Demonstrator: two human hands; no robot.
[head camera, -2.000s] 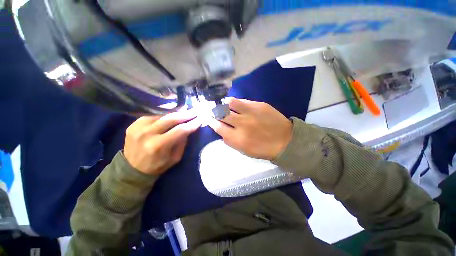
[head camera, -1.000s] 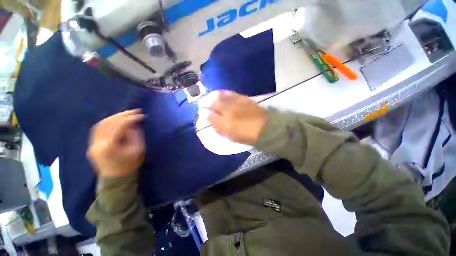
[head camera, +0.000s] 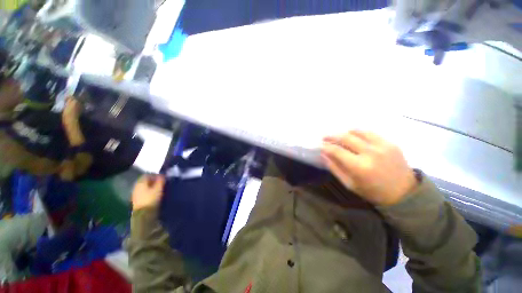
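Note:
The image is blurred. My left hand (head camera: 147, 191) is low at the left, its fingertips bunched at the left edge of a hanging stack of navy cut pieces (head camera: 194, 212). I cannot tell if it grips a piece. White scraps (head camera: 188, 171) lie at the top of the stack. My right hand (head camera: 369, 166) rests palm down on the front edge of the white machine table (head camera: 275, 86), fingers slightly apart, holding nothing visible.
Part of the sewing machine (head camera: 438, 40) shows at the top right. Navy cloth (head camera: 275, 11) lies along the table's far side. A person's arm (head camera: 71, 123) is at the left, beside a white sheet (head camera: 151, 149). Red cloth (head camera: 74, 279) is at the bottom left.
The view has swung left, away from the needle area. My left hand has moved down to the navy stack. My right hand has left the needle area for the table's front edge.

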